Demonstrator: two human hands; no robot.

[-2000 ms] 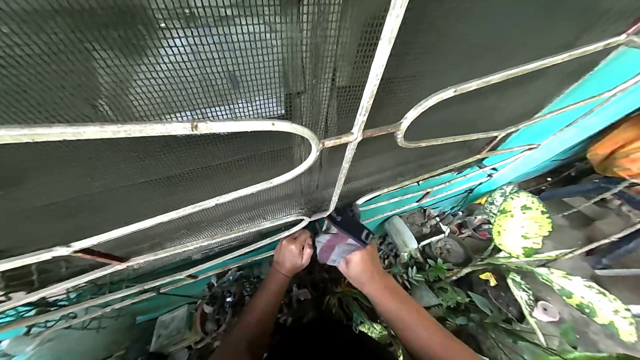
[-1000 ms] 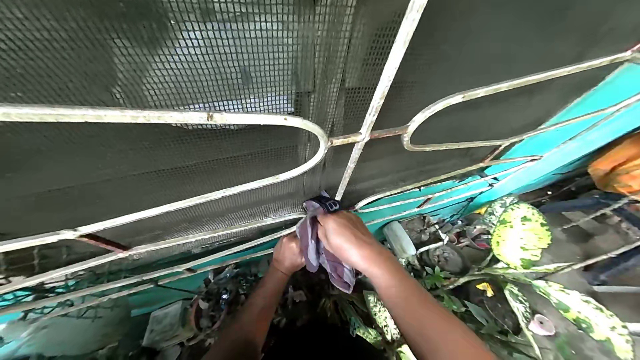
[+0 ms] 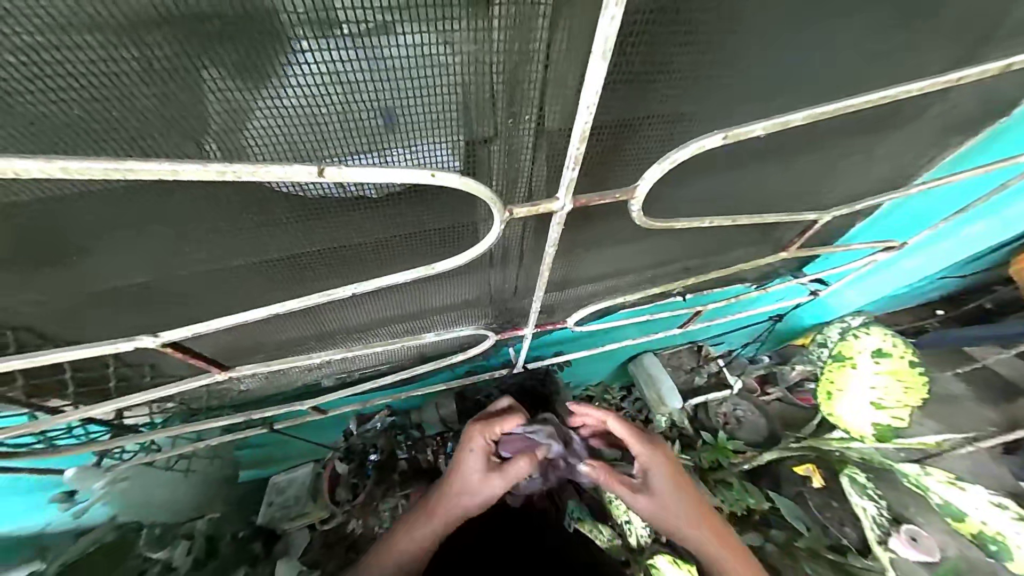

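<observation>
A crumpled greyish-purple cloth (image 3: 552,456) is between my two hands, low in the middle of the view. My left hand (image 3: 492,460) pinches its left side between thumb and fingers. On the other side, my right hand (image 3: 628,456) has its fingers spread around the cloth's right edge, with the fingertips at or against it. Just above the hands runs the lower part of a white-painted metal window grille (image 3: 560,216), its paint worn and rusty at the joints. Behind the grille is a dark mesh screen (image 3: 360,88).
A turquoise wall (image 3: 872,280) runs below the grille. Underneath are potted plants with variegated leaves (image 3: 872,384), a whitish oblong container (image 3: 656,382), a boxy pale container (image 3: 294,496) and a small pink round object (image 3: 914,544). Thin branches cross the lower right.
The cloth was at the bottom of the grille's upright bar, then hung from my right hand beside it; now it is bunched lower, away from the bar. My right hand's fingers have loosened.
</observation>
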